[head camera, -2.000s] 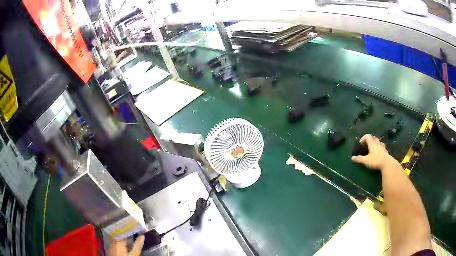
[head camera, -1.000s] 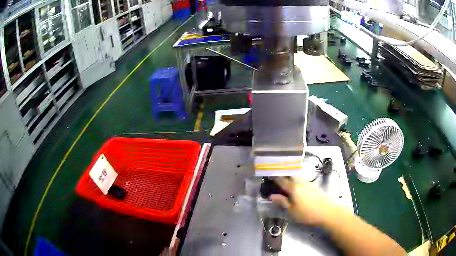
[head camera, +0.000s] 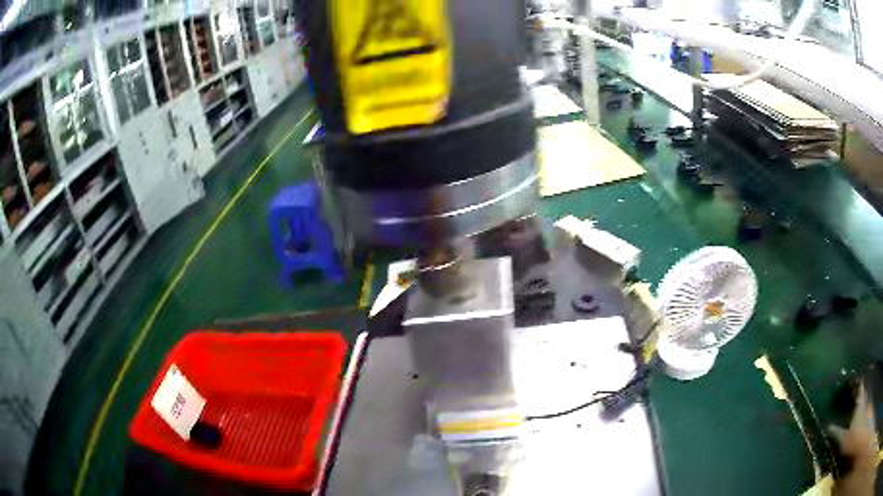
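Observation:
The silver metal horn [head camera: 460,354], with yellow stripes at its lower edge, stands over the clear nest [head camera: 474,457] at the bottom centre. Any black case in the nest is hidden. A thin black cord [head camera: 581,407] runs from beside the horn to a dark bundle on the right of the silver base plate [head camera: 562,368]. My right hand [head camera: 856,448] is blurred at the lower right edge, over the green belt; whether it holds anything is unclear. My left hand is out of view.
The red basket [head camera: 266,465] with a white label and one black piece is at left. The white fan [head camera: 707,308] stands right of the plate. The green belt [head camera: 745,417] carries several black units. The dark welder head [head camera: 426,145] blocks the upper middle. A blue stool [head camera: 302,237] is behind.
My right hand has left the nest and moved right to the belt. The cord now trails right from beside the horn. The horn looks closer to the nest. The view has shifted.

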